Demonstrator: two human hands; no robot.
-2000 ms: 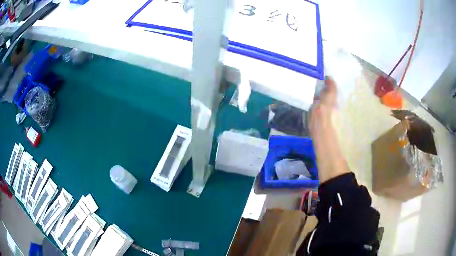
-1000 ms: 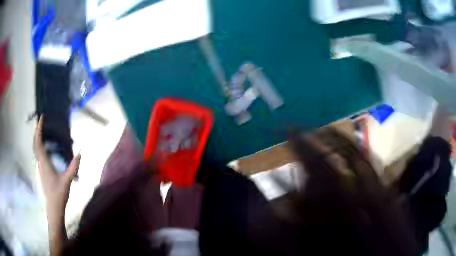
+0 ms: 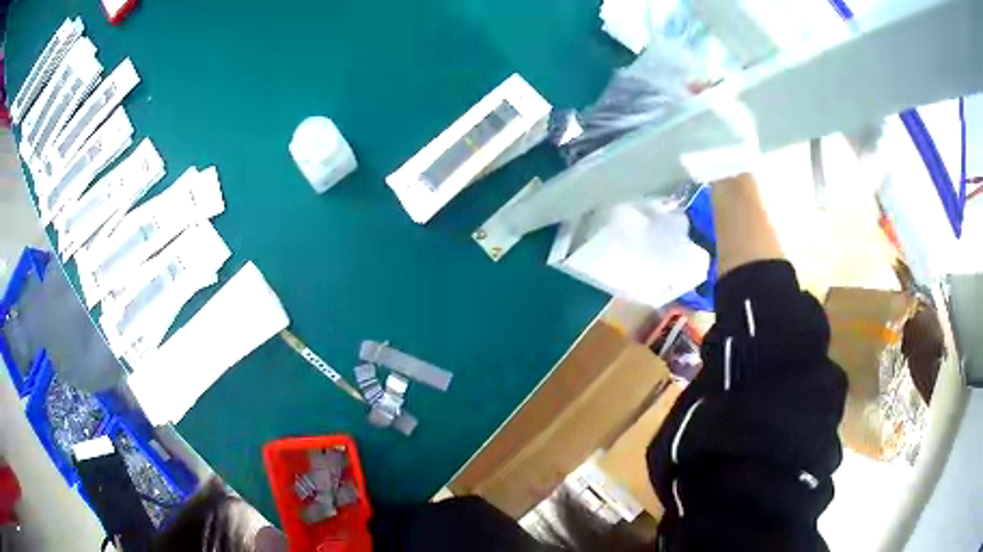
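Note:
My right hand (image 3: 706,86) is mostly hidden behind a white post (image 3: 636,151); only the wrist below it and what looks like fingertips above it show. A crumpled grey clear bag (image 3: 638,99) lies by those fingertips; whether they grip it I cannot tell. My left hand is not in view. Left of the post, a white window pack with a grey strap (image 3: 471,148) lies on the green bench. A row of overlapping window packs (image 3: 108,194) runs down the left side, with blank white packs (image 3: 210,343) at its near end.
A white bottle (image 3: 322,154) stands mid-bench. A red tray (image 3: 318,491) holds small grey pieces; more pieces (image 3: 388,394) and a grey strip lie nearby. Blue bins (image 3: 81,415) and a black object (image 3: 108,491) are lower left. Cartons (image 3: 561,415) stand beyond the bench edge.
The camera view has swung and tilted, bringing the red tray in. My right hand has passed from plain view to behind the post. The hand seen at left by the black object has left view.

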